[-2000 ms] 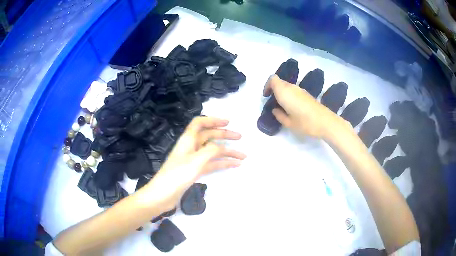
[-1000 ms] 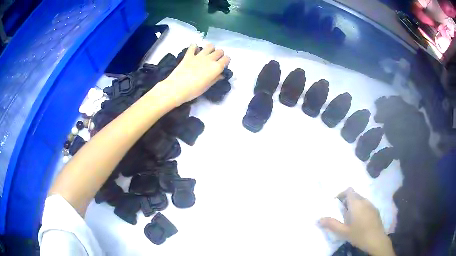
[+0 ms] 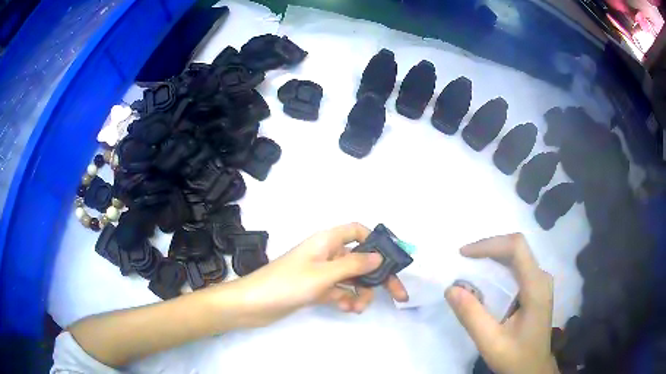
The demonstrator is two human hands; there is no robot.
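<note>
My left hand (image 3: 332, 274) holds a black square buckle half (image 3: 382, 257) between thumb and fingers, low in the centre. A teal tip of a thin clear strip (image 3: 406, 247) shows at its right edge. My right hand (image 3: 511, 307) is at the lower right, thumb and forefinger apart, with a small grey piece (image 3: 466, 290) at the thumb tip. Black joined buckles (image 3: 450, 105) lie in a curved row at the top centre and right. One more (image 3: 363, 126) lies just below the row's left end.
A heap of square halves (image 3: 197, 146) lies at left, one loose half (image 3: 300, 98) to its right. A beaded bracelet (image 3: 91, 219) and blue bin wall (image 3: 44, 168) are at far left. A dark flat object (image 3: 179, 44) lies behind the heap. A dark heap (image 3: 606, 219) is at right.
My left hand has come from the top of the left heap to the centre with a square half. My right hand has moved slightly up and left, and the small grey piece now shows.
</note>
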